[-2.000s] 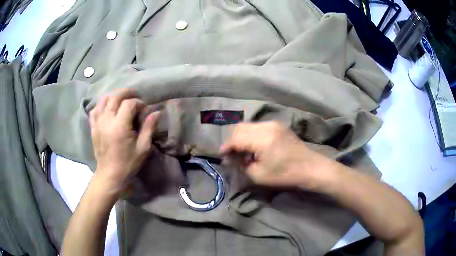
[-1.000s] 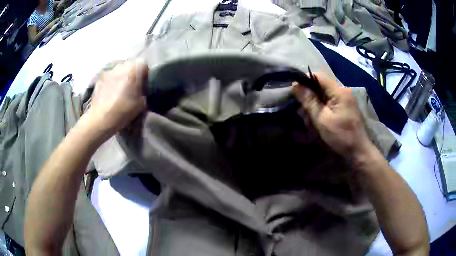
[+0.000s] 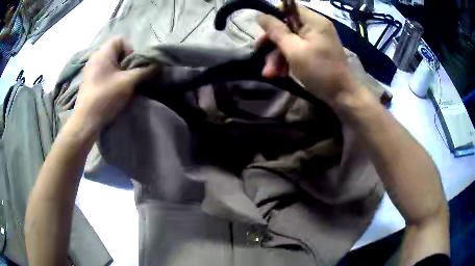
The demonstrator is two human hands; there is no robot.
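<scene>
A grey-beige jacket (image 3: 182, 234) lies in front of me, its upper part bunched and open over a dark hollow. My left hand (image 3: 107, 85) grips the jacket cloth at the upper left. My right hand (image 3: 307, 57) holds a black hanger (image 3: 245, 8) near its hook, at the top centre. One arm of the hanger runs down left into the jacket. A small dark tool with a reddish part shows at the top of my right hand, partly cut off by the frame.
Another beige jacket (image 3: 182, 21) lies behind. More jackets (image 3: 31, 140) are at the left. At the right are a grey metal cylinder (image 3: 409, 45), a white thread cone (image 3: 422, 78), a pale booklet (image 3: 452, 119) and black hangers (image 3: 383, 23) on dark cloth.
The held jacket has changed from collar and label facing me to a bunched opening. My right hand has risen and now holds the black hanger by its hook end. The metal hook no longer shows.
</scene>
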